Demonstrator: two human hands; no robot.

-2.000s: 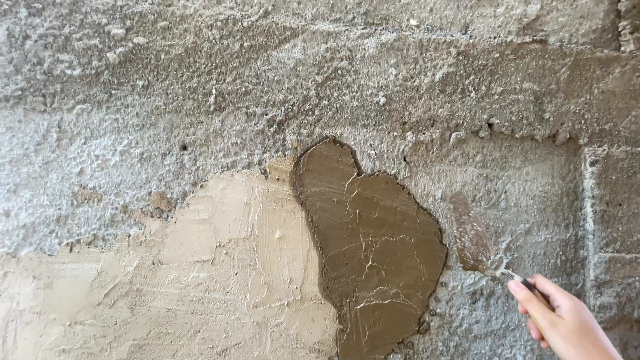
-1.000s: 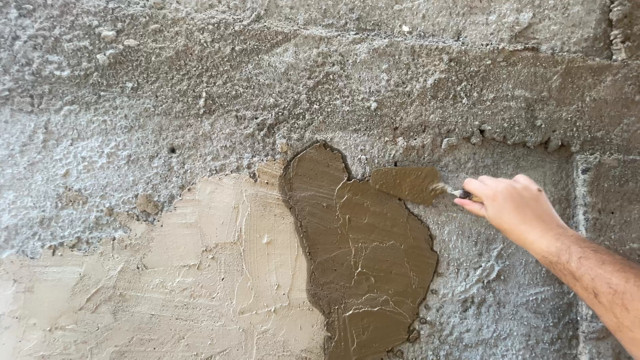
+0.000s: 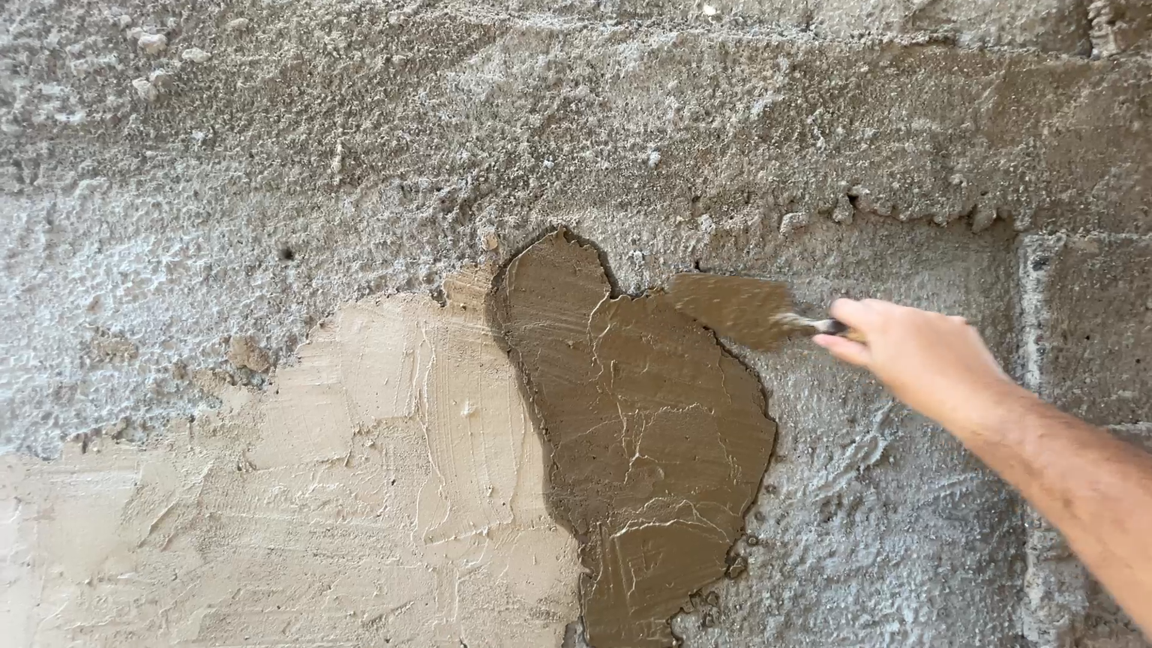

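Note:
My right hand [image 3: 909,351] comes in from the right edge and is closed around the handle of a pointing trowel [image 3: 738,310]. The trowel's blade, coated in brown mortar, points left and overlaps the upper right edge of a patch of wet, dark brown mortar [image 3: 648,432]. That patch has thin raised ridges and a ragged border. Left of it, and adjoining it, lies a lighter beige layer of plaster [image 3: 360,486] with trowel marks. My left hand is out of view.
Rough grey masonry wall [image 3: 540,117] surrounds both coats above and to the right. A whitish vertical joint [image 3: 1032,315] runs down the wall behind my forearm. Small lumps stick out along a ledge [image 3: 900,211] at the upper right.
My right hand moved up and left with the trowel from the lower right, where its blade was beside the wet patch. Over the last second it has shifted slightly.

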